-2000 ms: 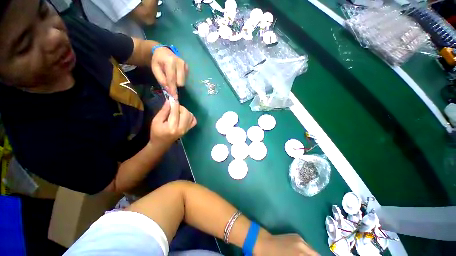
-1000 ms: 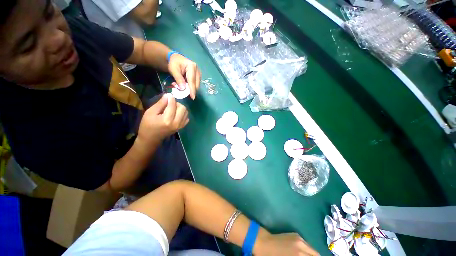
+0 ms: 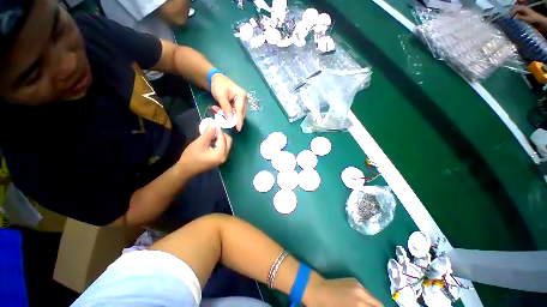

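My left hand [image 3: 342,292] lies low over the green mat at the bottom edge, with a blue strap and silver bracelets at the wrist; its fingertips are cut off, so what it holds is hidden. My right hand is out of the picture. Several plain white discs [image 3: 287,179] lie loosely grouped on the mat ahead. A wired disc [image 3: 352,177] with red and yellow leads lies beside an open clear bag of small metal parts [image 3: 367,208]. A heap of wired sub-assemblies [image 3: 424,273] sits at the lower right.
A co-worker [image 3: 90,114] sits at the left, both hands holding white discs. A clear plastic tray [image 3: 270,72] carries more wired discs and a crumpled plastic bag [image 3: 330,96]. A white strip [image 3: 390,162] crosses the green mat. More clear trays [image 3: 468,45] lie at the upper right.
The co-worker's hands have shifted towards the mat, and white discs now show between their fingers. A hand has appeared at the upper right edge. My left hand has hardly moved.
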